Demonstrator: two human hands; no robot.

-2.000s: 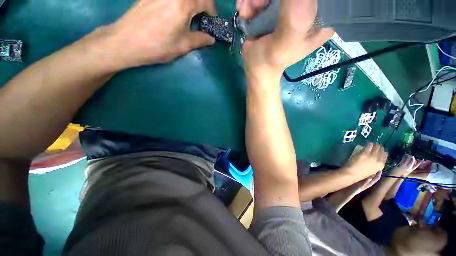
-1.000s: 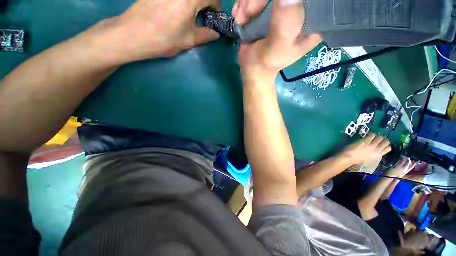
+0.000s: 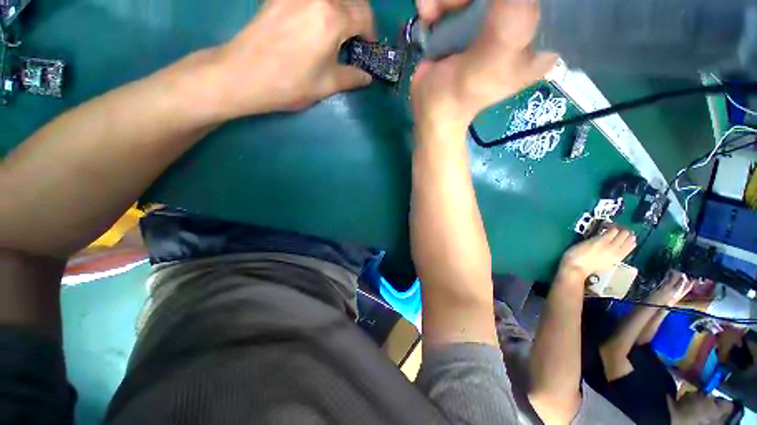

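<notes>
My left hand [image 3: 303, 54] is at the top centre, its fingers closed around one end of a dark circuit board assembly [image 3: 382, 61] with tiny pale components. My right hand [image 3: 473, 66] grips a large grey corded power tool [image 3: 631, 37] just to the right. The tool's narrow nose points left at the board's right end. My fingers hide the tip, so I cannot tell if it touches the board. The top edge of the picture cuts off part of both hands.
Set-aside boards [image 3: 41, 76] lie at the far left. Right of my right arm are a heap of white rings [image 3: 538, 124], a black cord [image 3: 614, 109], a small board [image 3: 578, 141], white square frames [image 3: 599, 216] and a pale metal rail [image 3: 618, 133]. A neighbour's hand [image 3: 602, 251] is over the bench.
My hands, the board and the tool have shifted slightly right and down in view. More boards show at the far left. The neighbour's arm has become more upright, with a pale block by the hand.
</notes>
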